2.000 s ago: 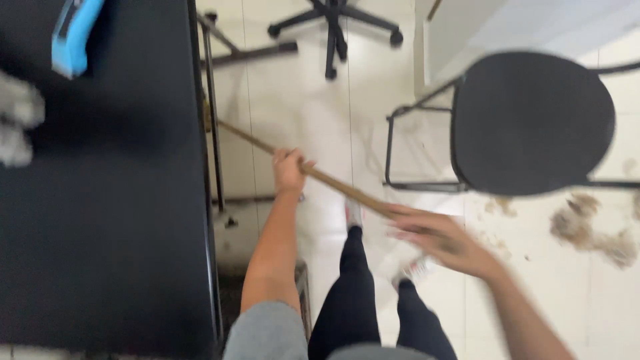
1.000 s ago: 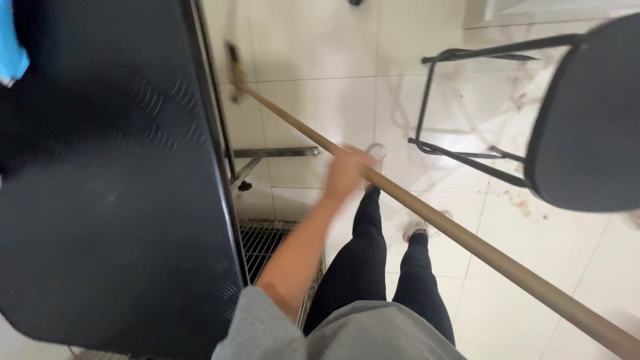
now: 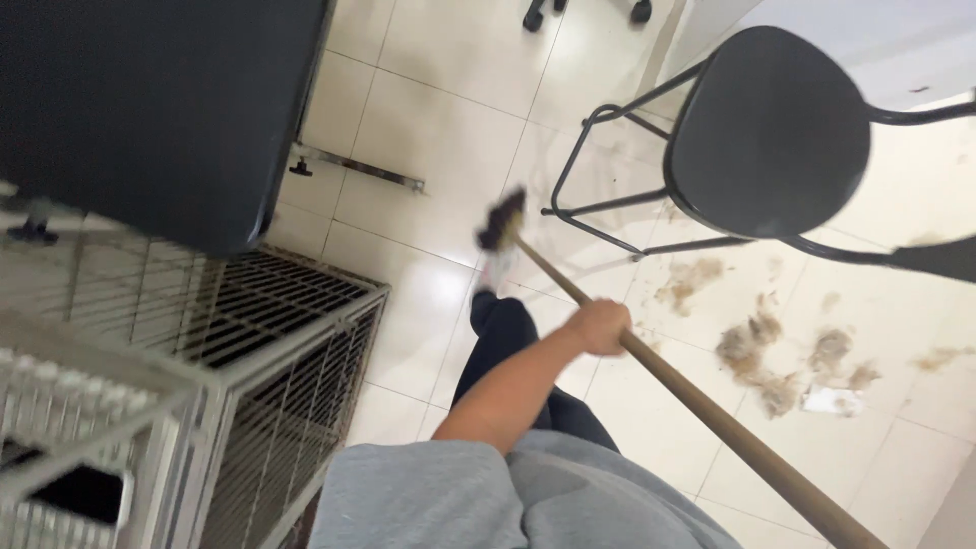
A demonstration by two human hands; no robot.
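Note:
My left hand (image 3: 602,326) is closed around the wooden handle of a broom (image 3: 709,408), partway along it. The dark bristled head (image 3: 503,219) is blurred and sits over the tiles just past my foot, left of the chair legs. From there the handle slants down to the lower right and leaves the view. My right hand is out of the frame. Clumps of tan and grey hair (image 3: 751,343) lie on the floor right of the handle, with a small white piece (image 3: 833,401), perhaps paper, beside them.
A black chair (image 3: 770,133) stands at the upper right. At the left are a black-topped table (image 3: 152,99) with a metal foot (image 3: 362,169) and a wire cage (image 3: 286,366) below it. Casters of another chair (image 3: 534,17) show at the top.
The broom head has come out from beside the table to the open floor near the chair. My right hand, on the handle in the earliest frame, is out of view. The view has shifted.

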